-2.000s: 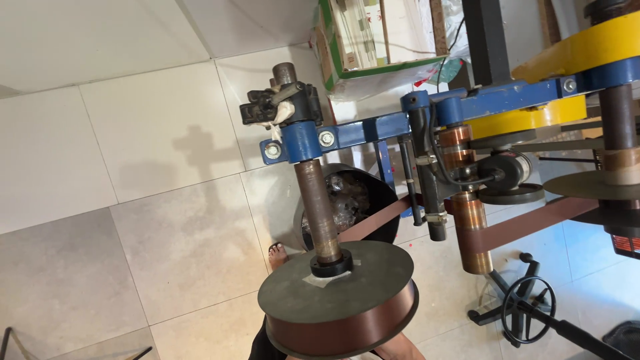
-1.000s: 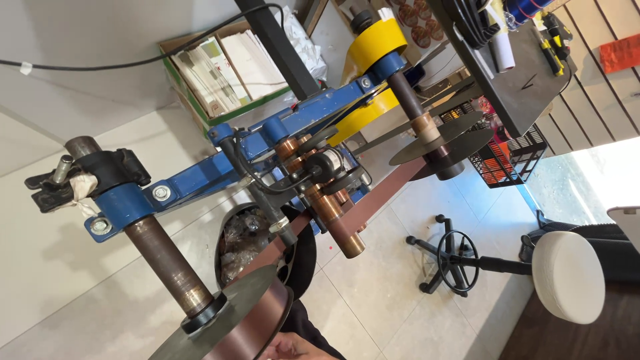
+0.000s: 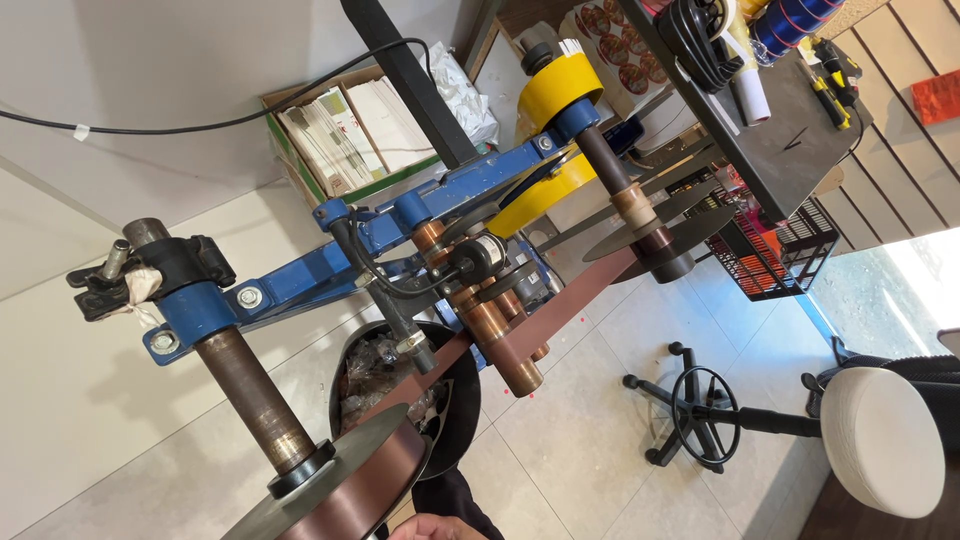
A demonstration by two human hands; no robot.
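Observation:
Part of one bare hand (image 3: 436,528) shows at the bottom edge, close against the rim of a large reel of brown ribbon (image 3: 367,487); whether it is my left or right, and whether it grips, I cannot tell. The reel sits on a worn steel shaft (image 3: 255,397) with a black collar, held in a blue metal frame (image 3: 300,281). From it the brown ribbon (image 3: 574,304) runs past copper-coloured rollers (image 3: 491,337) to a smaller spool between dark discs (image 3: 675,232) at the right. A black clamp (image 3: 180,262) grips the shaft's upper end. My other hand is out of view.
A black bin (image 3: 457,405) with crumpled plastic stands below the ribbon. A box of cards (image 3: 300,184) lies behind the frame. Yellow pulleys (image 3: 559,86), a dark table (image 3: 795,172) with tools, a black wire basket (image 3: 780,247) and a white-topped wheeled stool (image 3: 881,442) are on the right.
The view has swung strongly toward the right and tilted, bringing the table and stool in. A hand has come into sight beside the big reel's rim since the earliest frame.

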